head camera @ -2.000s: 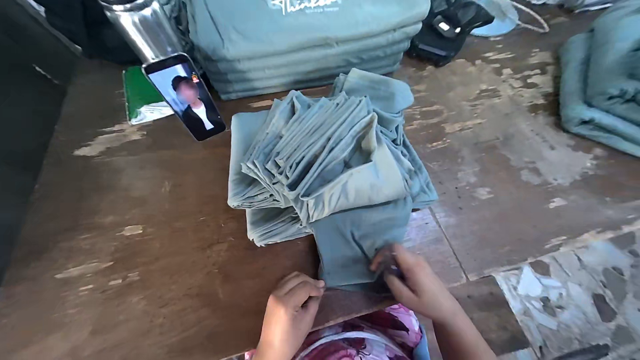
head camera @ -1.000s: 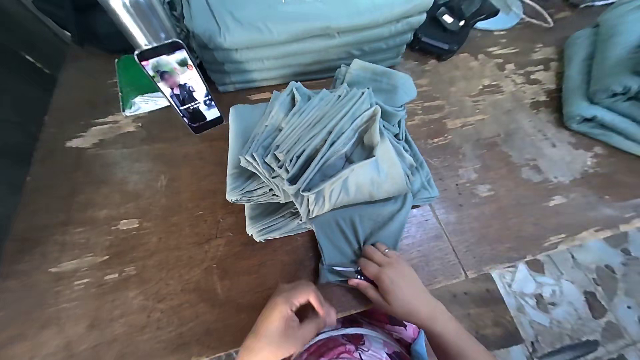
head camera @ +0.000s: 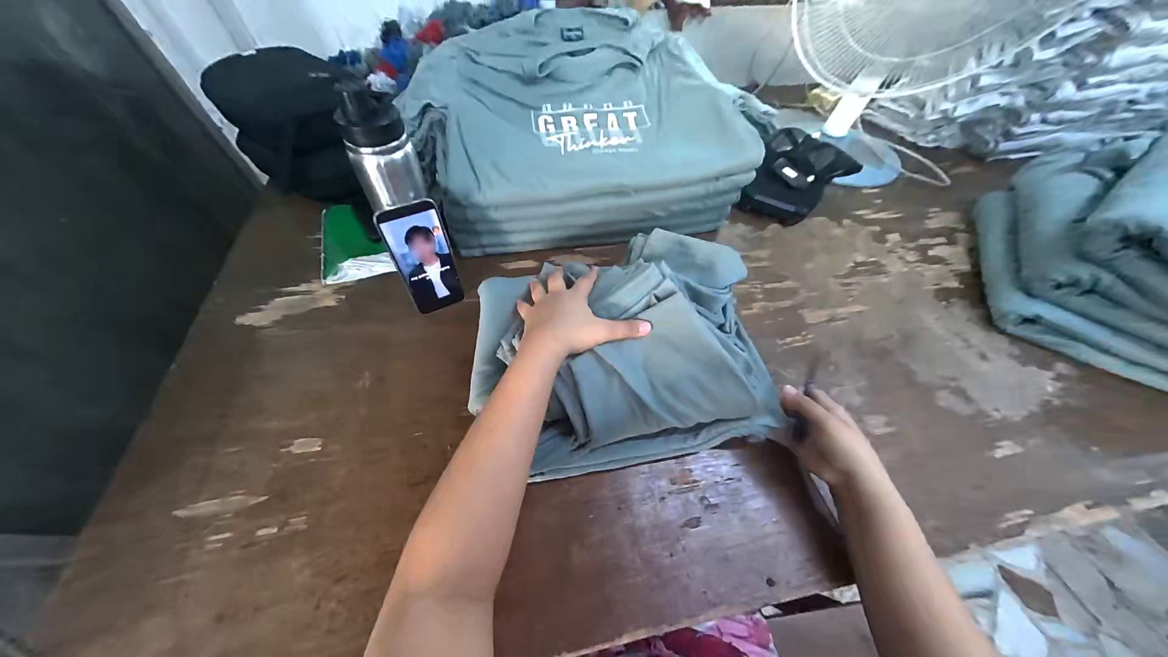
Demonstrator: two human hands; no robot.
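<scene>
A pile of folded grey-green fabric pieces lies near the middle of the wooden table. Spread on top of it, with fingers apart, is my left hand, pressing the cloth. At the pile's lower right corner my right hand is closed around a small dark tool, blurred, probably thread snips; whether it also pinches the fabric's edge is hard to tell. Behind the pile stands a stack of grey-green T-shirts, the top one with white printing.
A smartphone leans on a steel bottle beside a green packet. A black cap and a white fan stand behind on the right. More folded grey-green cloth lies at the right. The worn table has a chipped front edge.
My left hand has moved from the table's front edge onto the pile. The flap that hung toward me is folded up. My right hand has moved to the pile's right corner. The view has tilted up.
</scene>
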